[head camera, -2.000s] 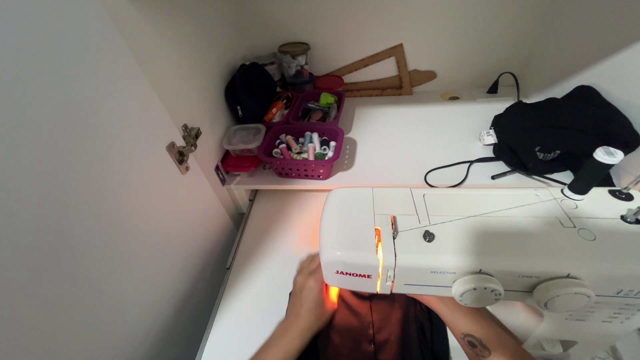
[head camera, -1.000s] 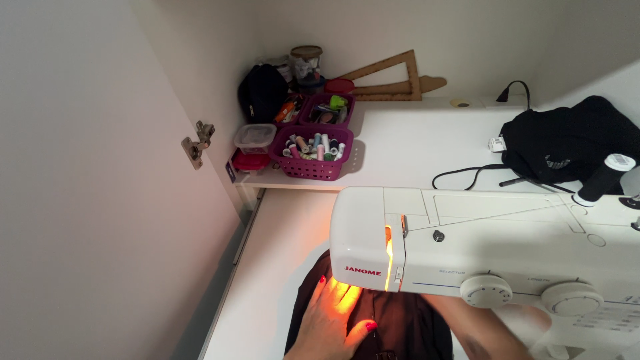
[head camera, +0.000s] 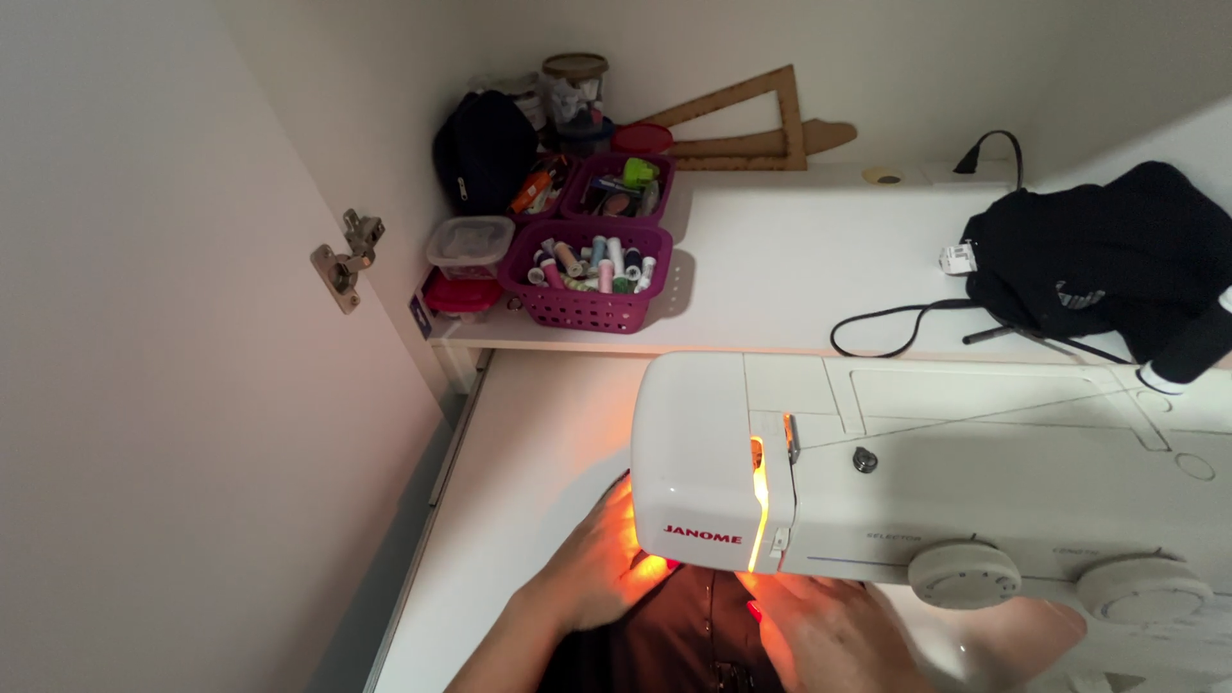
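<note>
A white Janome sewing machine (head camera: 712, 462) stands over the work, its lamp glowing orange near the needle area, which its head hides. Dark fabric (head camera: 679, 626) with a seam down its middle and a small metal piece near the bottom edge lies beneath the head. On the fabric's left side rests my left hand (head camera: 602, 563), fingers spread, fingertips partly behind the machine head. My right hand (head camera: 828, 621) lies on the fabric's right side, its fingertips under the head's lower edge. Both hands press on the cloth; neither plainly pinches it. Black thread (head camera: 1193, 351) stands on a spool at the right.
Behind the machine, a white shelf (head camera: 780, 289) holds a purple basket (head camera: 587, 313) of thread spools, plastic tubs, a dark pouch (head camera: 484, 154), wooden rulers (head camera: 794, 115) and black cloth (head camera: 1078, 250) with a cord. A cabinet door with a metal hinge (head camera: 346, 260) stands at the left.
My left hand has moved up and left from its place on the cloth one second ago. My right hand, mostly hidden behind the machine before, now shows on the fabric below the head.
</note>
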